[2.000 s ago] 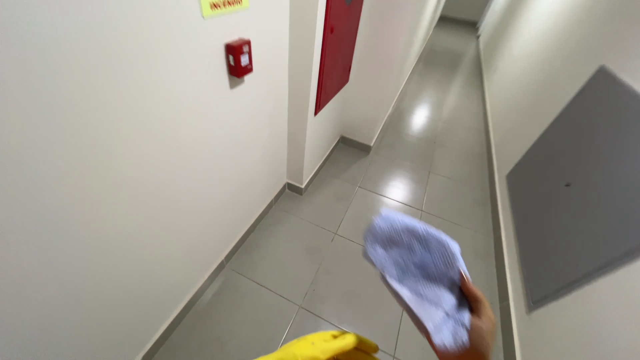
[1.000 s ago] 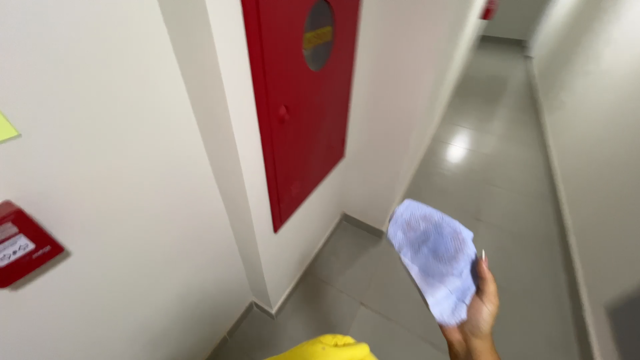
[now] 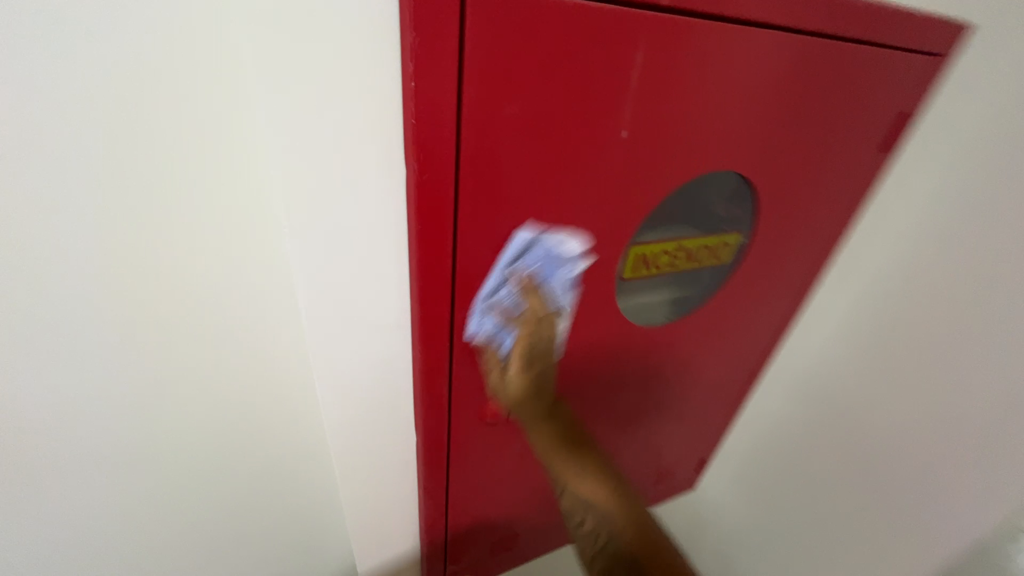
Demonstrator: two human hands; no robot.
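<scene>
My right hand (image 3: 524, 356) reaches up from the lower right and holds a folded light-blue cloth (image 3: 532, 280) flat against or just over the door of a red metal fire cabinet (image 3: 560, 144). The cloth lies left of the round window (image 3: 688, 300), which has a yellow label (image 3: 682, 256) with writing across it. Just below the hand, a small red latch (image 3: 494, 412) shows in part. Hand and cloth are blurred. My left hand is out of the frame.
White wall (image 3: 200, 280) runs along the left of the cabinet, with a vertical corner edge in it. Another pale wall surface (image 3: 904, 360) lies on the right. The cabinet's red frame (image 3: 432, 240) borders the door.
The view has swung up close to the red cabinet. My right hand, earlier holding the cloth above the corridor floor, is now at the cabinet door. The yellow-gloved left hand has left the view.
</scene>
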